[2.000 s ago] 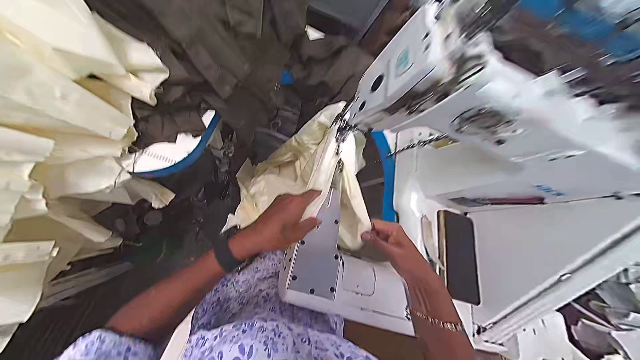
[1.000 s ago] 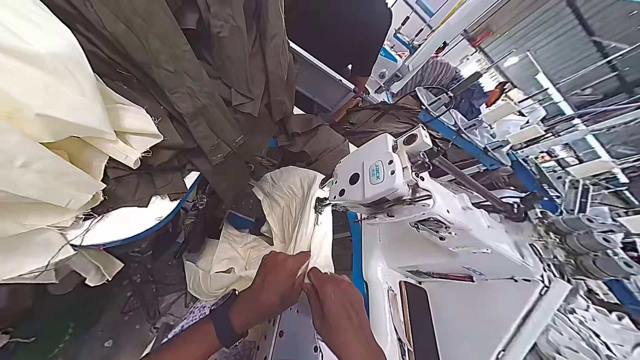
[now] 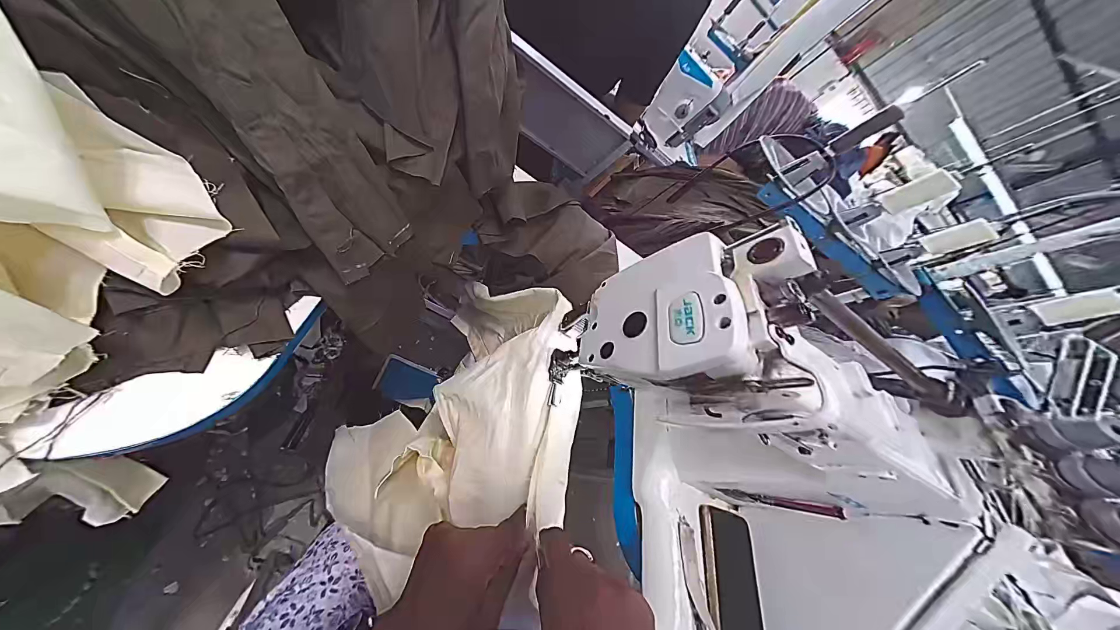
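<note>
Cream fabric (image 3: pixel 499 420) hangs in folds at the head of a white Jack sewing machine (image 3: pixel 665 315), its edge running under the needle area (image 3: pixel 564 363). At the bottom of the view my left hand (image 3: pixel 464 569) grips the lower part of this fabric. Close beside it, my right hand (image 3: pixel 586 582) pinches the same cloth near its right edge; a ring shows on it. The fingertips of both hands are partly hidden by the folds and by the hands themselves.
Cream pieces (image 3: pixel 114 192) are heaped at the left, with dark brown cloth (image 3: pixel 350 131) behind. A blue-edged white table (image 3: pixel 192 402) lies below them. A dark phone-like slab (image 3: pixel 731 569) rests on the machine's right. Another person (image 3: pixel 604 44) and more machines are farther back.
My hands have come close together on the cloth; two seconds ago they were apart, on either side of the machine's plate. The view has swung up towards the room.
</note>
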